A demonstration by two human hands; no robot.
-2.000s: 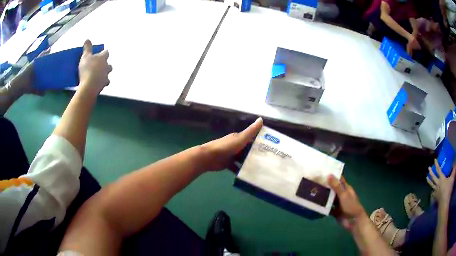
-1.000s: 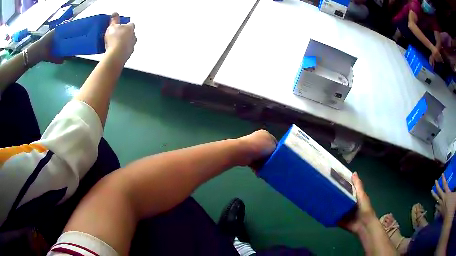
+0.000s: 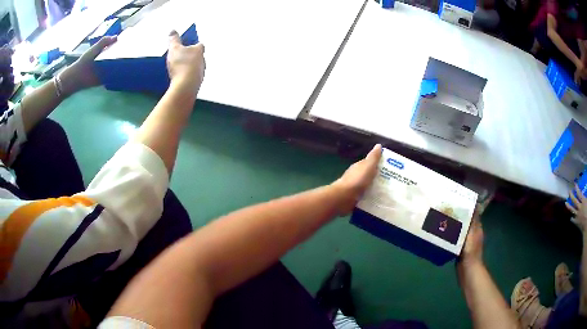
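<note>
A closed retail carton (image 3: 412, 202) is held above the green floor, in front of the table edge. Its white printed front faces up towards me, with a blue oval logo and a small dark picture; a dark blue side shows below. My left hand (image 3: 362, 180) grips its left end, with the thumb at the top left corner. My right hand (image 3: 472, 241) holds its right end; some of its fingers are hidden behind the carton. An open retail carton (image 3: 447, 122) stands on the white table (image 3: 380, 83), flap up, with a white rounded thing inside.
At the left, a neighbour (image 3: 122, 193) in a white, orange and dark shirt holds another carton (image 3: 135, 74). Another open carton (image 3: 569, 154) stands at the table's right edge. More cartons and people are at the far right. A dark gap splits the table top.
The carton in my hands has turned from showing its blue side to showing its white front. The neighbour's carton has tilted to show a white face. The whole view has shifted.
</note>
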